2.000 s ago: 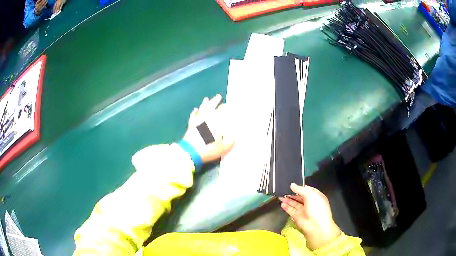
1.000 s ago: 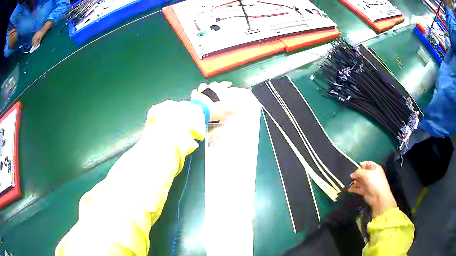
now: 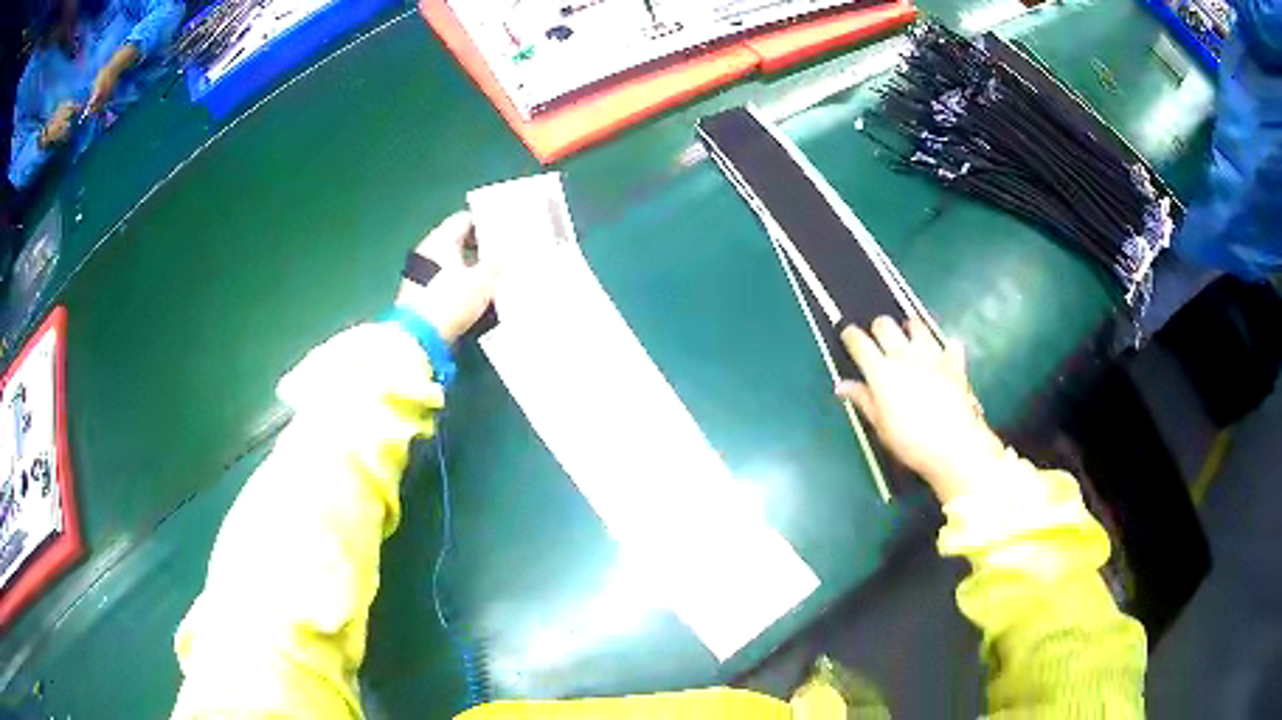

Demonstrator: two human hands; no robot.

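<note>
My left hand (image 3: 453,281), with a blue wrist strap (image 3: 423,345) and a black tape piece (image 3: 421,267) on its back, is at the upper left edge of a long white sheet (image 3: 619,408). Its thumb and fingers close on that edge, with something dark under the palm. The sheet lies slanting towards me. My right hand (image 3: 907,387) lies spread, palm down, on the near part of the black strips (image 3: 801,197), which have pale edges. What is under the palm is hidden.
A white panel with wires on a red-orange pad (image 3: 633,106) is at the top. Another panel (image 3: 31,450) is at the left edge. A black cable pile (image 3: 1040,162) lies upper right. A blue tray (image 3: 281,49) and a person's hands (image 3: 85,106) are upper left. A blue sleeve is at right.
My left hand has moved left with the white sheet's top end, and the sheet now slants. My right hand has moved up and left onto the black strips, which are gathered closer together.
</note>
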